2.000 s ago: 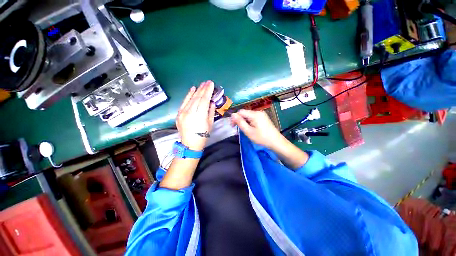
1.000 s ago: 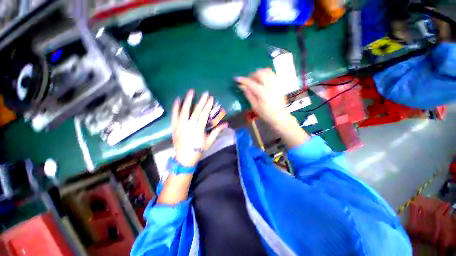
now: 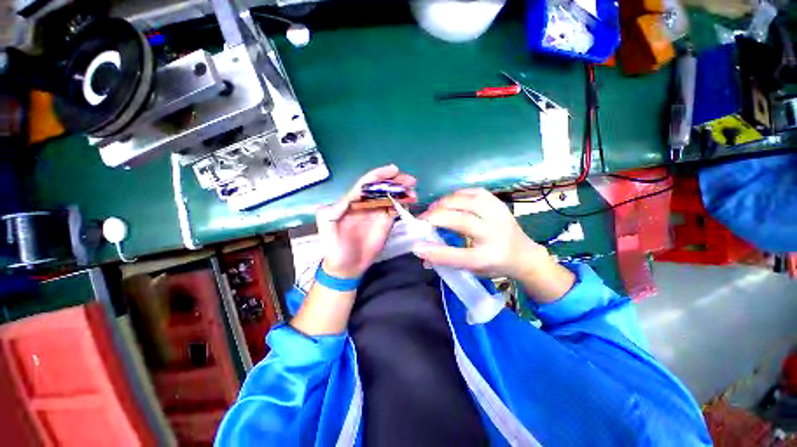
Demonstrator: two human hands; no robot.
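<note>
My left hand (image 3: 360, 229) holds a small dark device housing (image 3: 384, 189) with an orange block (image 3: 372, 205) beneath it, just past the bench's front edge. My right hand (image 3: 476, 236) grips a pale translucent bottle-like thing (image 3: 472, 295). Its thin tapered tip points up-left and meets or nearly meets the housing; contact cannot be told. My fingers hide part of both things. A red-handled screwdriver (image 3: 496, 91) lies on the green mat, beside metal tweezers (image 3: 529, 92).
A silver press fixture (image 3: 262, 161) stands at the left. Salmon-red foam trays (image 3: 74, 380) are at lower left. A solder spool (image 3: 37, 237) is at the left edge. A blue parts bin (image 3: 572, 30), white bowl (image 3: 459, 16) and red and black leads (image 3: 590, 131) are behind. Another person's blue sleeve (image 3: 751, 199) is at right.
My right hand reached out over the mat, then came back to the housing with the translucent bottle, which earlier lay at the back. The screwdriver now shows on the mat. The view has shifted.
</note>
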